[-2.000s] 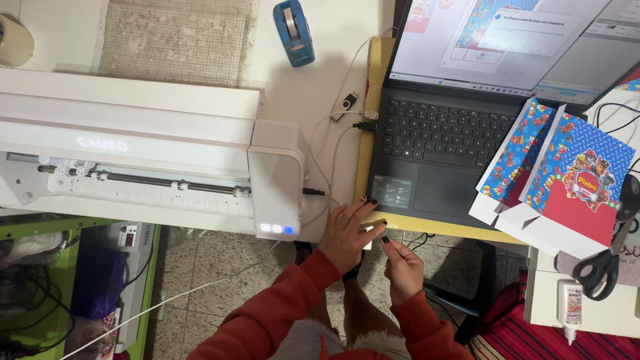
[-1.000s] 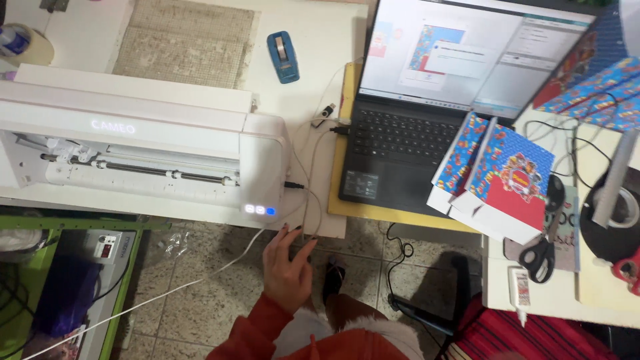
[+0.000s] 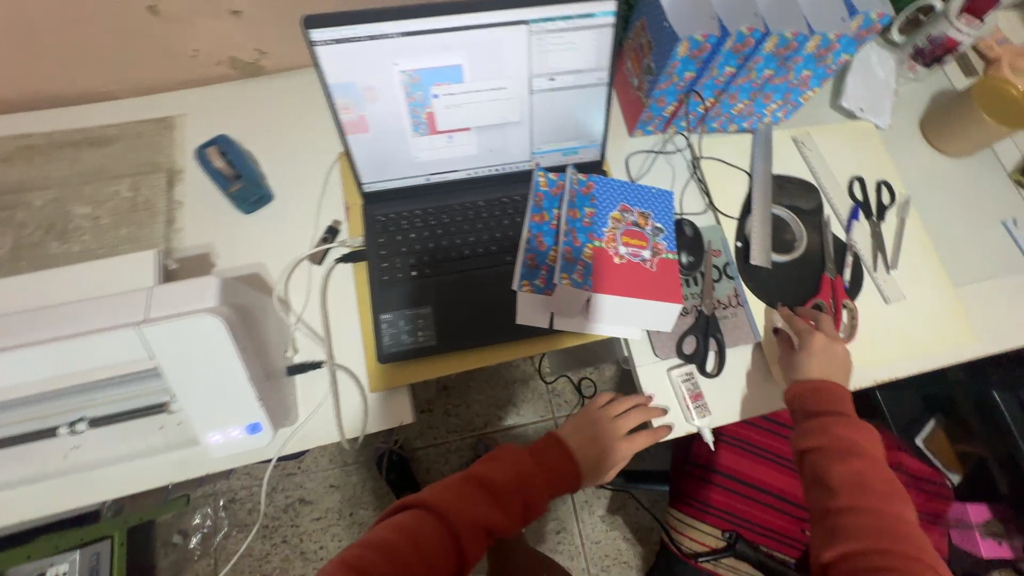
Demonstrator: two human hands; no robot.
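My left hand [image 3: 614,436] has its fingers spread at the table's front edge, left of a white glue bottle [image 3: 693,402], and holds nothing. At the right, my right hand [image 3: 810,348] reaches over the table beside red-handled scissors [image 3: 840,308]; a small pale thing shows at its fingertips, and whether it is held I cannot tell. Black-handled scissors [image 3: 703,340] lie between the hands, partly on a printed mouse pad [image 3: 740,316] with a black mouse [image 3: 689,246]. Printed paper box pieces [image 3: 636,276] rest on the open laptop [image 3: 448,300].
A white cutting machine [image 3: 216,376] with cables stands at the left, a blue tape dispenser [image 3: 234,174] behind it. Several printed boxes [image 3: 720,80] stand behind a tape roll [image 3: 776,234], rulers [image 3: 761,196] and a second pair of black-handled scissors [image 3: 876,220]. A striped red cloth [image 3: 744,480] covers a chair.
The view has swung to the right. My left hand has moved from beside the cutting machine to the table edge near the glue. My right hand now reaches among the tools at the right.
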